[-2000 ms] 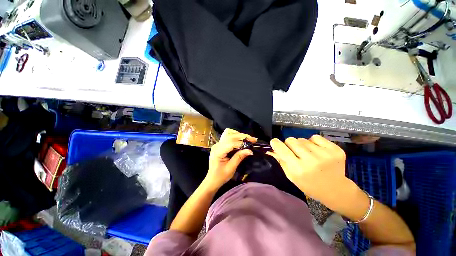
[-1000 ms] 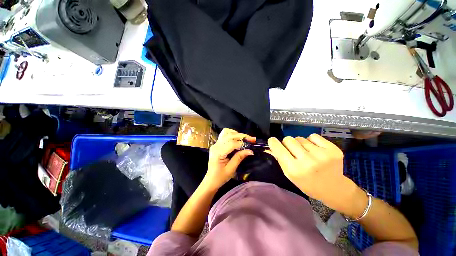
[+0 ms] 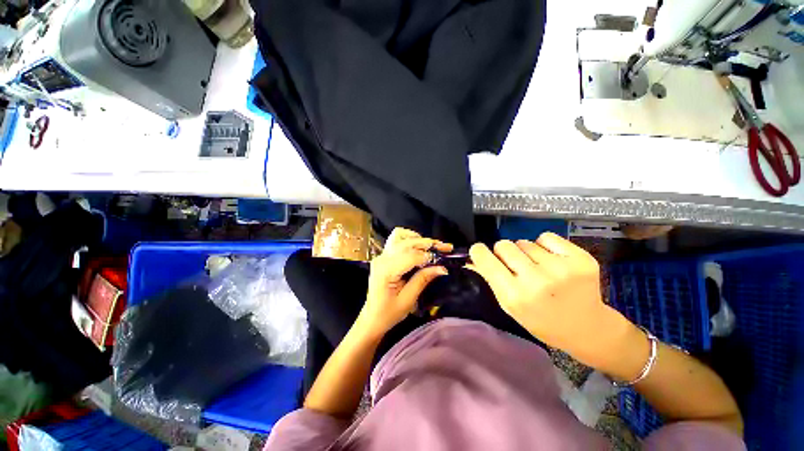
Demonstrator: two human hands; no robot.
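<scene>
A black garment [image 3: 388, 114] lies across the white table and hangs over its front edge down to my lap. My left hand [image 3: 403, 275] pinches a bunched part of the garment between thumb and fingers above my lap. My right hand [image 3: 542, 286] is just to the right, fingers curled, with its thumb and finger at the same dark fold. A thin dark shiny piece spans between the two hands; I cannot tell if it is a tool or a garment edge. A small yellow spot shows below my left hand.
Red-handled scissors [image 3: 772, 160] lie at the table's right by a white sewing machine [image 3: 696, 35]. A grey machine housing [image 3: 137, 53] stands at the left. A blue crate [image 3: 256, 396] with plastic bags is at lower left; another blue crate [image 3: 763, 326] is at the right.
Both hands keep nearly the same place and grip; my right hand has shifted very slightly left. The view has shifted a little, so the table and garment appear slightly moved.
</scene>
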